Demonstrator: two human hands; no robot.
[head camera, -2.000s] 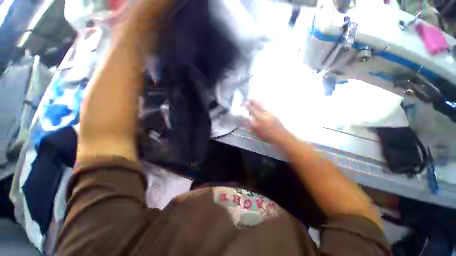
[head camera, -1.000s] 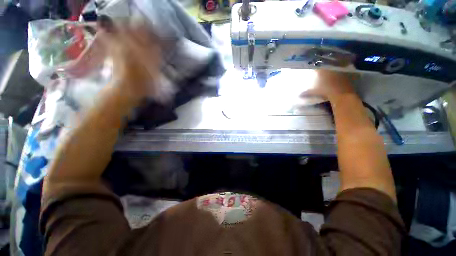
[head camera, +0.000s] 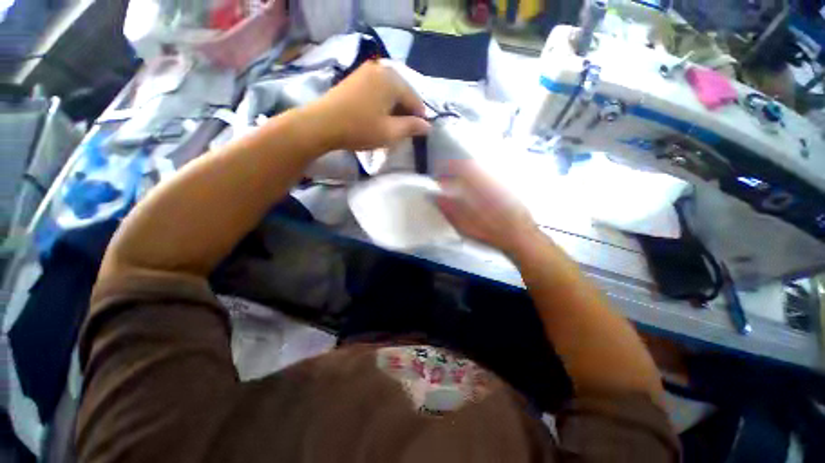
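Observation:
My left hand (head camera: 380, 108) is left of the sewing machine (head camera: 615, 118), its fingers pinching the dark edge of a light grey and navy garment piece (head camera: 443, 149). My right hand (head camera: 475, 203) is blurred and holds a white fabric piece (head camera: 398, 212) near the table's front edge, just below my left hand. The two pieces overlap or touch; whether they are joined I cannot tell. Another white fabric piece (head camera: 638, 194) lies on the machine bed right of the needle.
A black pouch-like item (head camera: 674, 262) and a blue pen-like stick (head camera: 736, 310) lie at the right. Grey and navy cloth (head camera: 443, 56) lies at the back. A pink basket (head camera: 244, 41) stands at the back left. A pink cloth (head camera: 711, 87) sits on the machine.
The view has turned left. My right hand has come from under the machine arm to the left and now holds white fabric. My left hand has moved in close to it, gripping a piece.

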